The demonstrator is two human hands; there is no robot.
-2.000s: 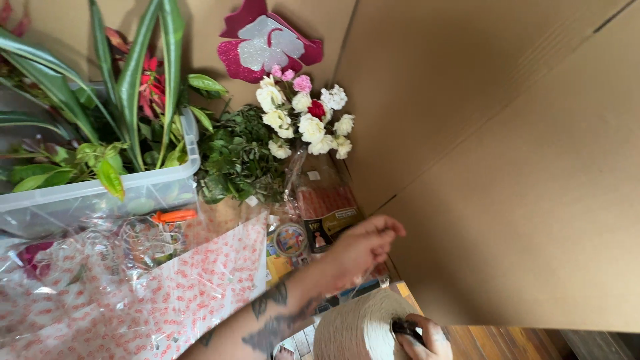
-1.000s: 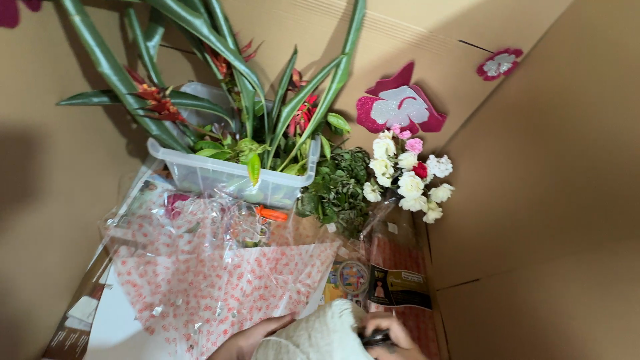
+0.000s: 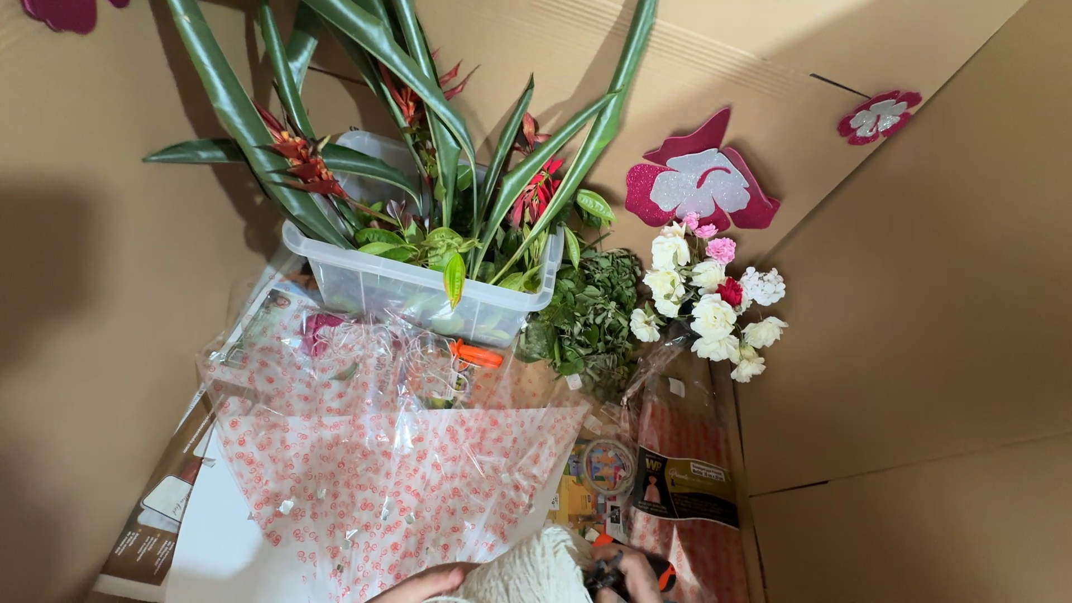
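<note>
A large spool of off-white string (image 3: pixel 536 574) stands out at the bottom edge, partly cut off by the frame. My left hand (image 3: pixel 431 582) lies along its left side, with the fingers mostly out of view. At the spool's right end, my right hand (image 3: pixel 632 576) is closed around a small dark object (image 3: pixel 605 574) that I cannot identify. An orange and black thing (image 3: pixel 662 571) shows just beside this hand. Clear wrap with a red print (image 3: pixel 419 469) spreads over a white sheet (image 3: pixel 226 519) beyond the hands.
A clear plastic bin (image 3: pixel 419 280) holds long-leaved plants and red flowers. Beside it are leafy greens (image 3: pixel 595 318) and white, pink and red flowers (image 3: pixel 712 318). A roll of tape (image 3: pixel 608 466) lies near packaged wrap (image 3: pixel 687 494). Cardboard walls (image 3: pixel 904 335) bear foam flowers (image 3: pixel 702 184).
My left hand, raised above the spool two seconds ago, now rests against its side. The view has shifted widely and shows more of the bin and wrap.
</note>
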